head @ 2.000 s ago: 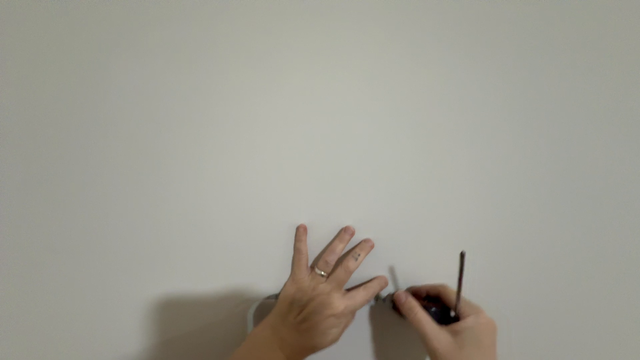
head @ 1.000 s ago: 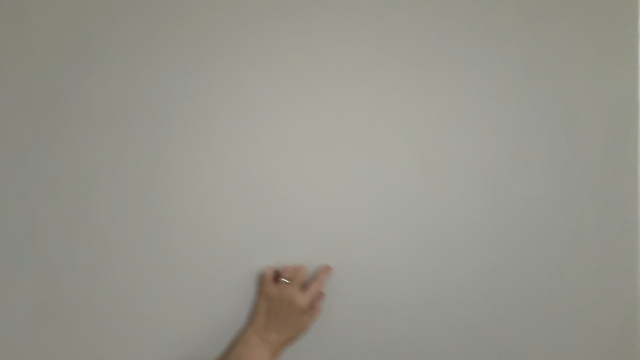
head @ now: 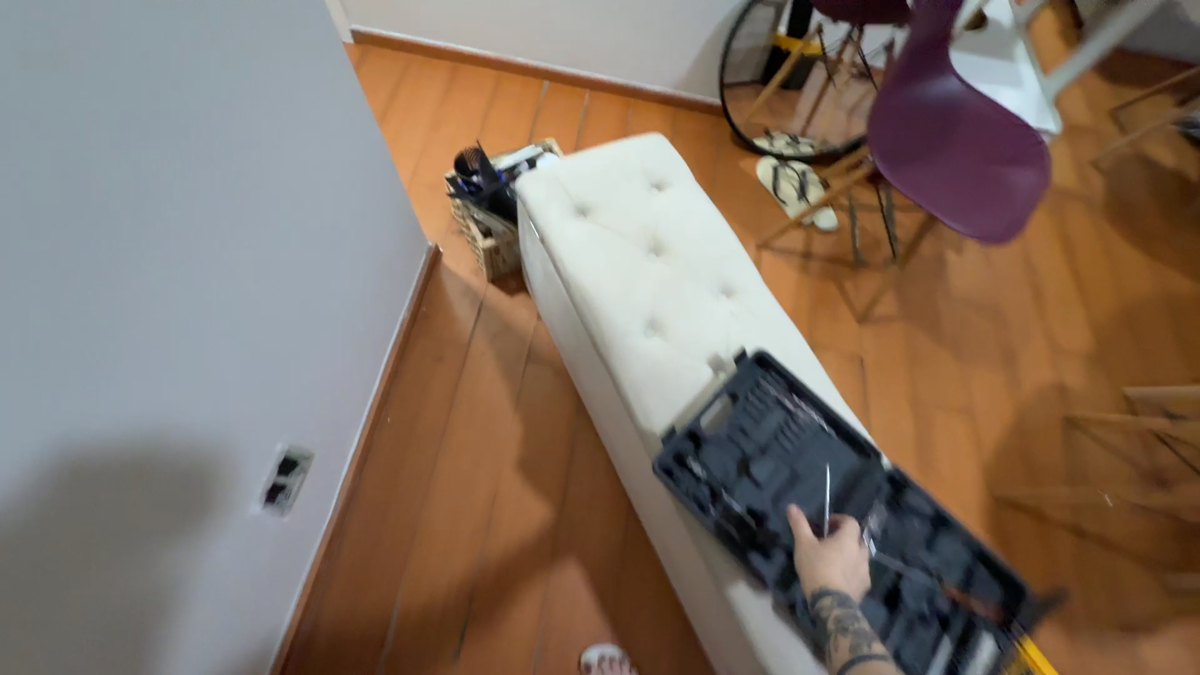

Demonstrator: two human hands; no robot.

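Note:
My right hand (head: 834,558), with a tattooed forearm, is over an open black plastic tool case (head: 797,450). Its fingers close on a screwdriver-like tool (head: 828,497) with a thin metal shaft pointing up; its handle is mostly hidden in the hand. Beside the fingers, a slim metal shaft (head: 905,565) and an orange-brown part are blurred over the case. Moulded slots hold several small tools along the near side. The case lies on a tufted cream bench (head: 656,248). My left hand is out of view.
A wall socket (head: 286,480) is low on the left wall. Past the bench's far end stands a wicker basket (head: 497,248) of items. Purple chair (head: 966,141), flip-flops (head: 797,192) and round mirror (head: 736,84) are at upper right. A foot (head: 607,660) shows below.
The view has swung from a plain wall to the bench and floor. My left hand, in both earlier frames, has left view. My right hand, earlier holding a dark object at the wall, is now over the case.

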